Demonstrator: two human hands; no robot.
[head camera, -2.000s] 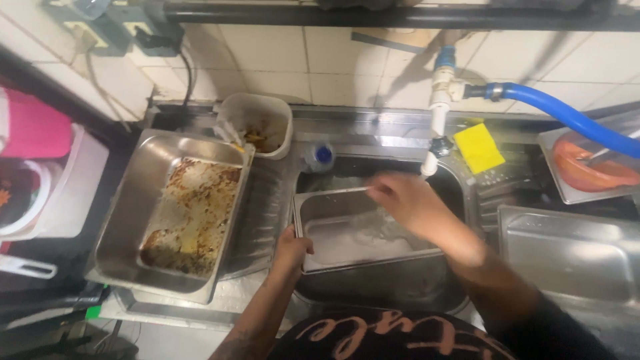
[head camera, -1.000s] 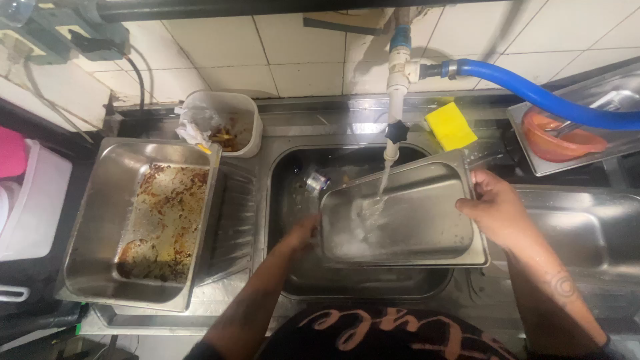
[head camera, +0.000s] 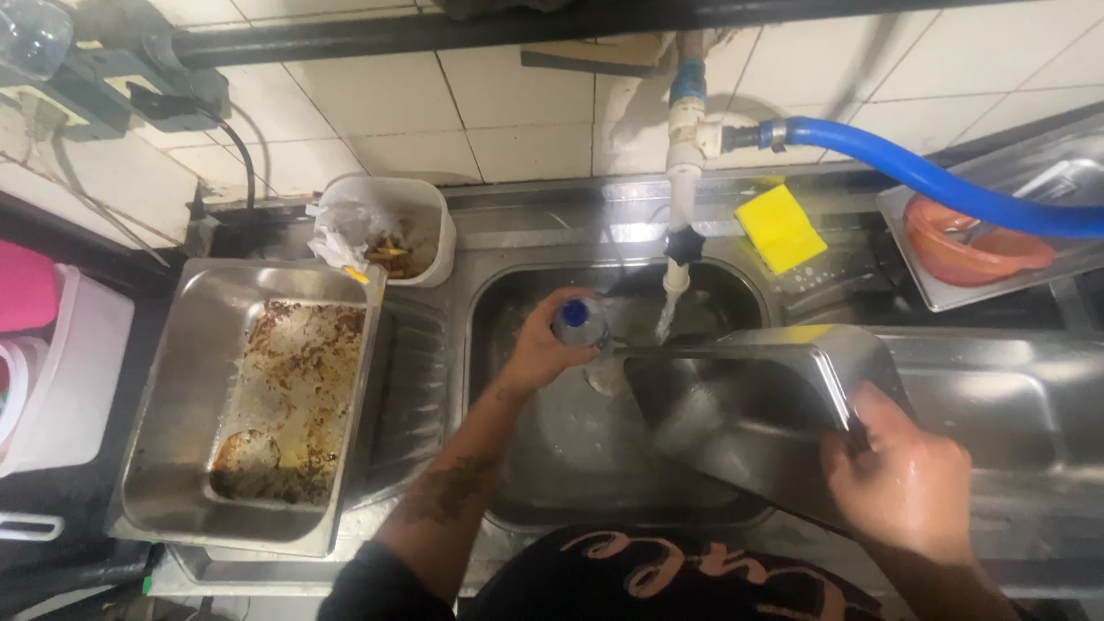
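Observation:
My left hand (head camera: 548, 345) grips a clear plastic bottle with a blue cap (head camera: 575, 313) above the left part of the sink basin (head camera: 569, 483). My right hand (head camera: 906, 474) holds a steel food pan (head camera: 742, 414) by its rim, tilted over the basin's right side. Water runs from the white pipe tap (head camera: 677, 278) just behind the pan. Left of the sink, a larger steel pan (head camera: 177, 388) has brown burnt residue on its bottom.
A white tub (head camera: 440, 233) with scraps and a crumpled wrapper stands behind the dirty pan. A yellow sponge cloth (head camera: 780, 228) lies right of the tap. A blue hose (head camera: 897, 168) crosses toward an orange bowl (head camera: 966, 250) in a steel tray. Another steel pan (head camera: 992, 414) is at right.
My left hand has let go of the steel pan and taken hold of the bottle. The pan, in my right hand, has moved right from under the water and tilted.

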